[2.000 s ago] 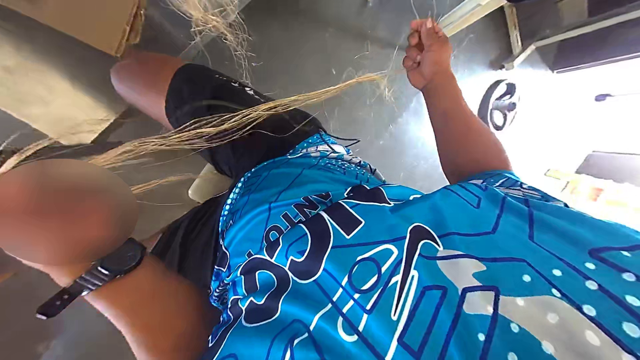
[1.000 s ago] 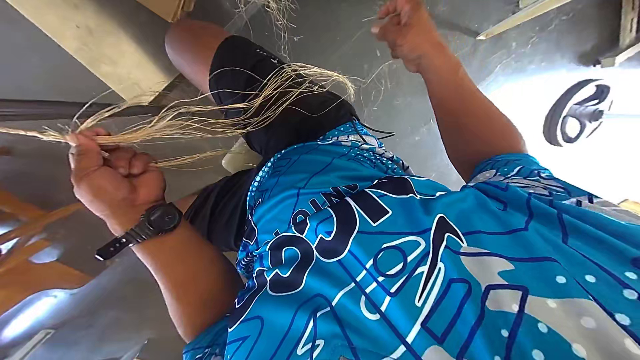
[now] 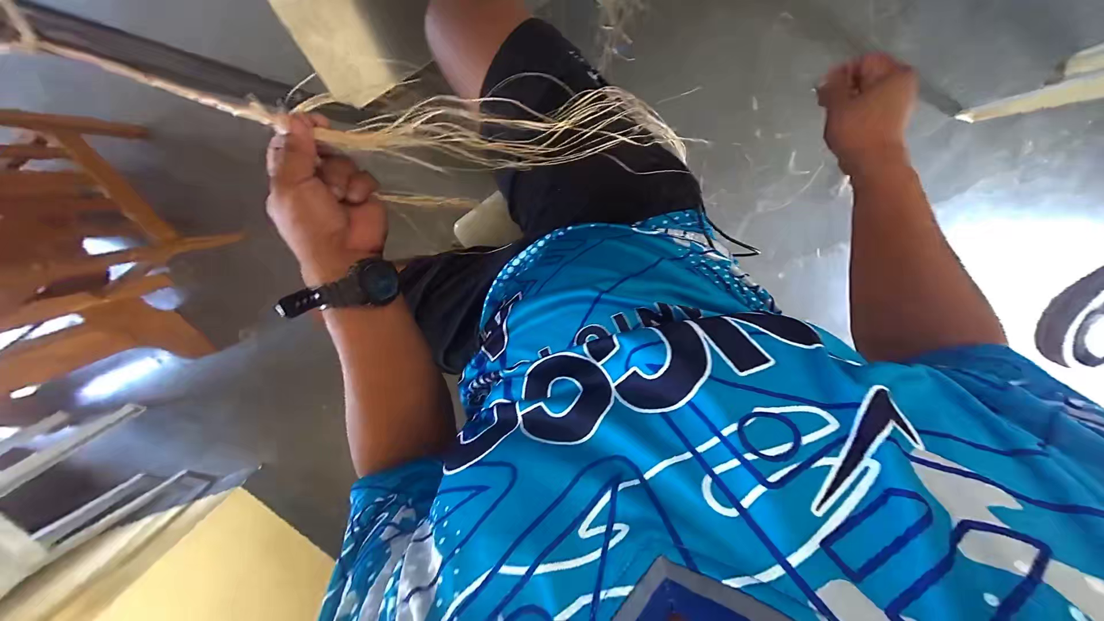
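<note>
My left hand [image 3: 323, 194], with a black watch on its wrist, pinches a bundle of pale plant fibers [image 3: 517, 134] where it meets a thin twisted cord [image 3: 155, 79]. The cord runs from the fingertips to the upper left edge. Loose fiber ends fan out to the right over my black shorts. A thinner strand bundle [image 3: 427, 201] sticks out below the same hand. At the upper right, my right hand [image 3: 867, 108] is raised apart from the fibers, its fingers curled in; no strand shows in it.
Wooden furniture [image 3: 112, 181] stands at the left. A pale board [image 3: 341, 47] lies above the bundle, beside my knee. Loose fibers [image 3: 619, 26] hang or lie at the top. A pale bar [image 3: 1035, 97] is at the upper right, with part of a wheel [image 3: 1074, 319] below it.
My left hand, blurred two seconds ago, now shows clearly at the junction of cord and fibers. The fiber ends, drawn out toward my right hand then, now hang curved over the shorts. The view has shifted.
</note>
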